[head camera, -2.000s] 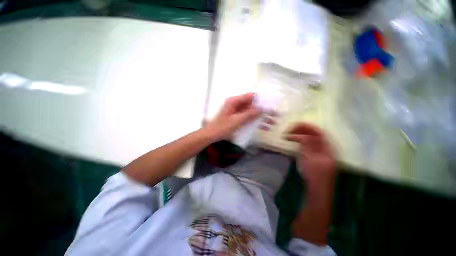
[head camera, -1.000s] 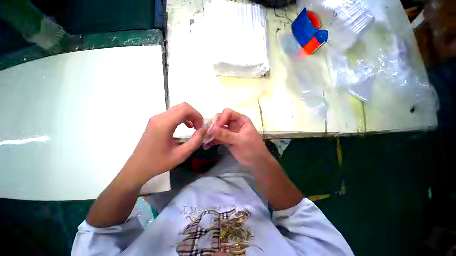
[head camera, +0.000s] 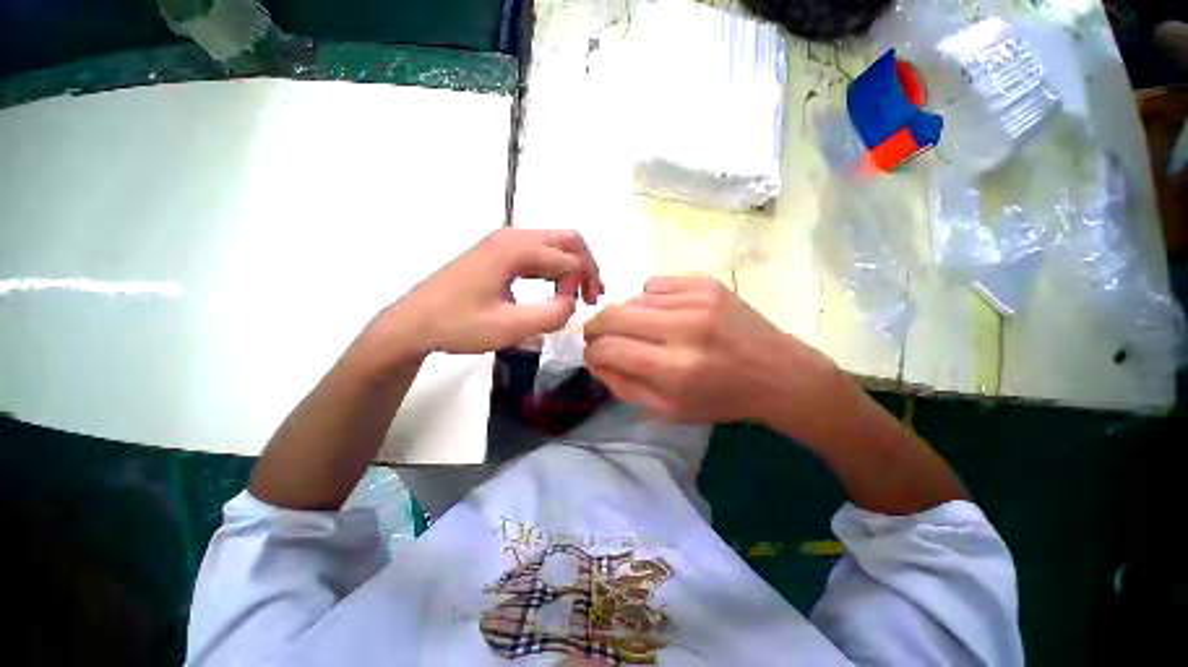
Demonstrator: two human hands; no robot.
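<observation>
A small clear plastic bag with white inside (head camera: 562, 354) shows between and below my hands, over my lap at the table edge. My right hand (head camera: 691, 345) pinches its top edge with bent fingers, which hide part of it. My left hand (head camera: 502, 297) is just left of it, thumb and fingertips close together above the bag; whether they grip its film cannot be seen. A large stack of white sticks (head camera: 710, 104) lies on the cream table beyond my hands.
A blue and red-orange tape dispenser (head camera: 892, 111) stands right of the stack. Loose clear bags (head camera: 1003, 235) and a bagged white pack (head camera: 997, 78) lie at the right. A glossy white board (head camera: 261, 261) is at the left. A dark round thing (head camera: 814, 11) is at the far edge.
Two seconds ago my hands were apart over the table; they then met at its edge. Since one second ago, my right hand has turned more across the bag and my left fingertips have moved up slightly. The view has shifted.
</observation>
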